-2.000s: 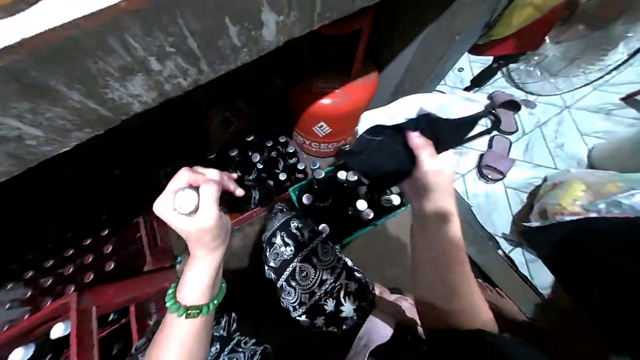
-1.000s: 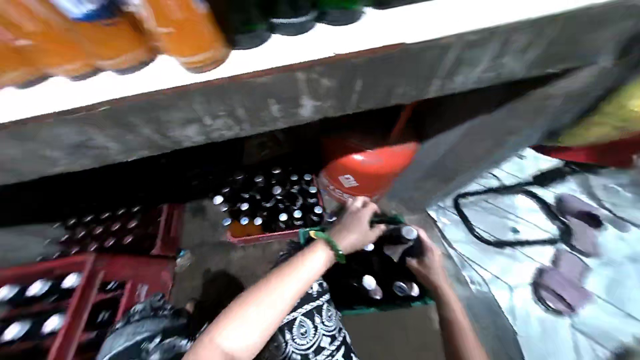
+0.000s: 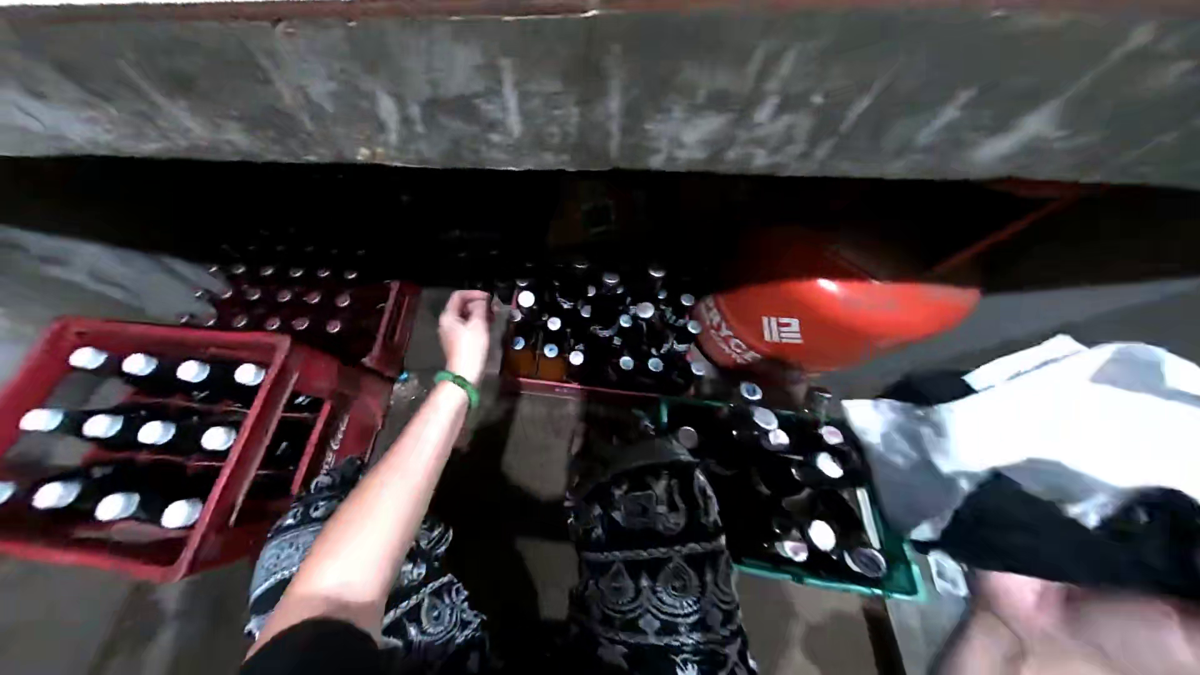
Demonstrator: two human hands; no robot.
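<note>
My left hand (image 3: 466, 326), with a green bracelet on its wrist, is at the left edge of a low red crate (image 3: 553, 385) of capped bottles (image 3: 626, 321). Its fingers are curled beside something clear and glassy; whether they grip it is unclear. At the bottom right corner is my right hand (image 3: 1078, 623), blurred and cut off by the frame. Directly above it lie black cloth (image 3: 1031, 534) and a white plastic bag (image 3: 1078, 403); the fingers are not distinct. A green crate (image 3: 816, 583) of dark bottles (image 3: 820, 534) stands between the right hand and my knees.
A red crate (image 3: 286, 375) of white-capped bottles stands at left, with another red crate (image 3: 398, 328) of bottles behind it. An orange-red gas cylinder (image 3: 844, 323) stands beneath the concrete ledge (image 3: 600, 94). My patterned trouser legs (image 3: 656, 562) are between the crates.
My left hand has moved from the green crate to the left edge of the low red crate. My right hand has left the green crate and is at its right. The view has shifted.
</note>
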